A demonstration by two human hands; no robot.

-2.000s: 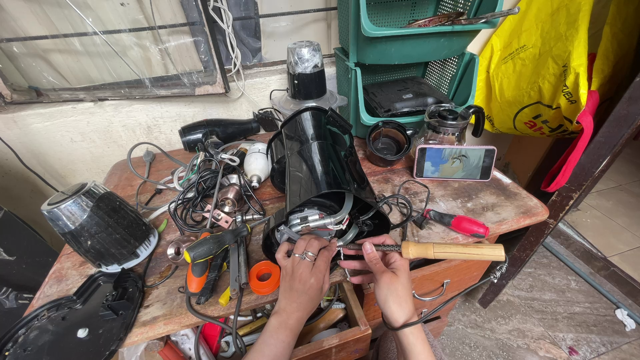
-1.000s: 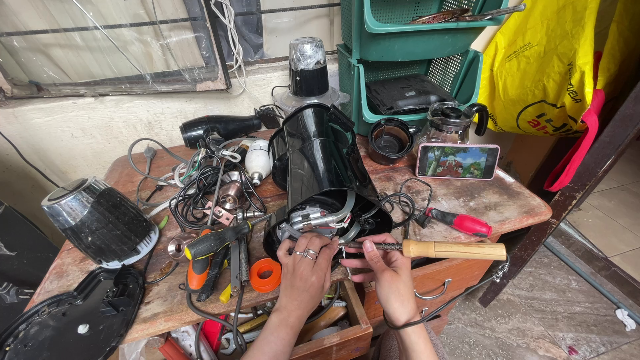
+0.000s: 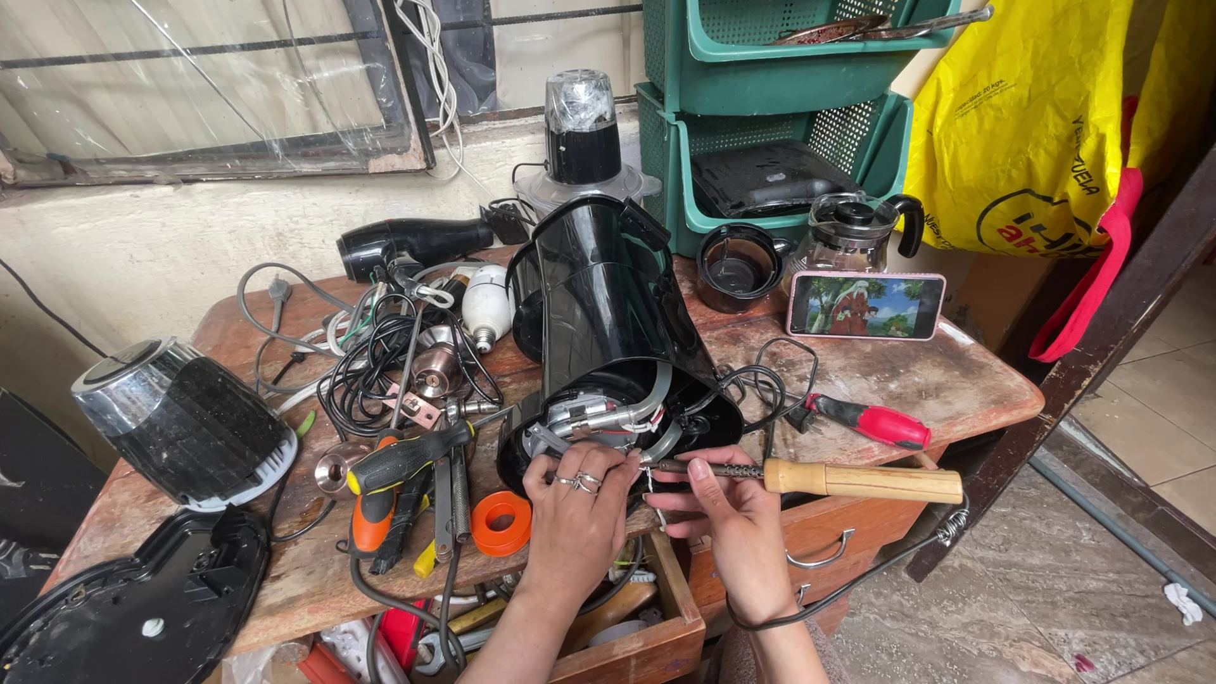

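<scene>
A black plastic coffee maker body (image 3: 617, 285) lies on the wooden table, its open underside facing me, with metal tubing, grey hose and wires (image 3: 608, 418) showing. My left hand (image 3: 579, 503), wearing rings, is at that opening, its fingers closed near the tubing and a white wire; what they pinch is hidden. My right hand (image 3: 731, 513) grips a soldering iron with a wooden handle (image 3: 860, 480), its tip pointing left at the wires by the left fingertips. The iron's cord passes around the right wrist.
Left are a screwdriver (image 3: 408, 458), orange tape roll (image 3: 501, 523), tangled cables (image 3: 375, 370) and a black base plate (image 3: 142, 598). Right are a red-handled screwdriver (image 3: 869, 421), a propped phone (image 3: 865, 305) and a glass carafe (image 3: 845, 233). An open drawer (image 3: 665, 636) holds tools below.
</scene>
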